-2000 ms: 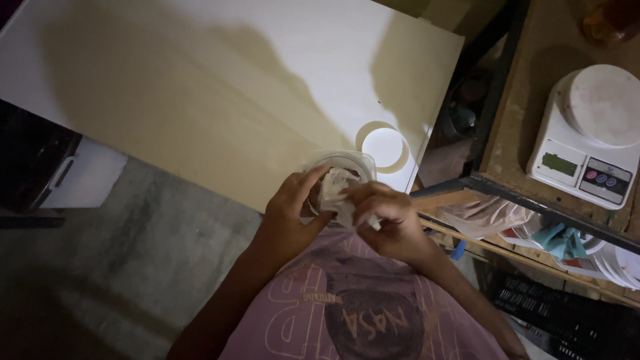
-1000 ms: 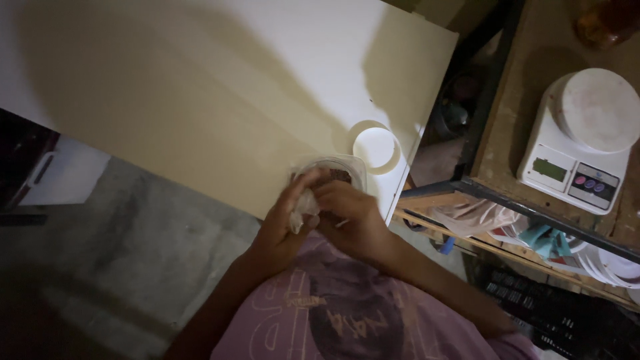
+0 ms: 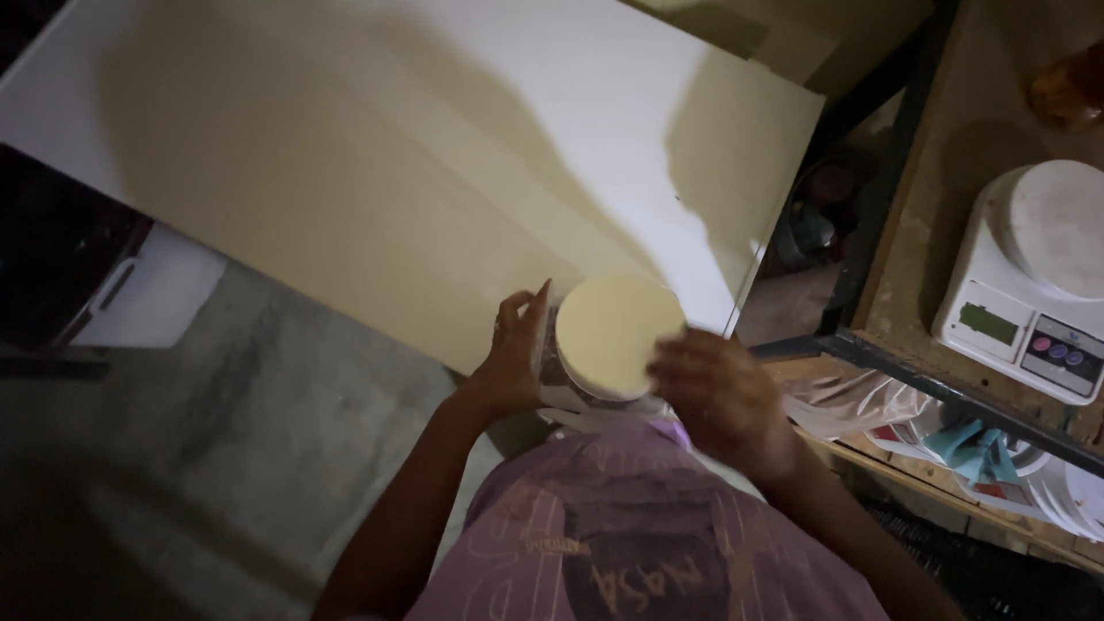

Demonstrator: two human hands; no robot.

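A clear plastic container (image 3: 548,371) with dark contents is at the near edge of the white table (image 3: 362,172), in front of my shirt. Over its top lies a round pale lid (image 3: 617,336), covering most of it. My left hand (image 3: 515,354) grips the container's left side, thumb and fingers along the wall. At the lid's right edge is my right hand (image 3: 720,384), blurred, its fingertips touching or very near the rim. Whether the lid is pressed down cannot be told.
On a wooden shelf at the right stands a white kitchen scale (image 3: 1026,285), with an amber object (image 3: 1069,90) behind it. Below are plastic bags (image 3: 854,401), a teal item (image 3: 975,453) and stacked white lids. A white bin (image 3: 155,289) is under the table's left side.
The round lid, earlier on the table beyond the container, is now over the container's top. My right hand has moved from inside the container's opening to the lid's right edge. The whitish wrap is out of sight.
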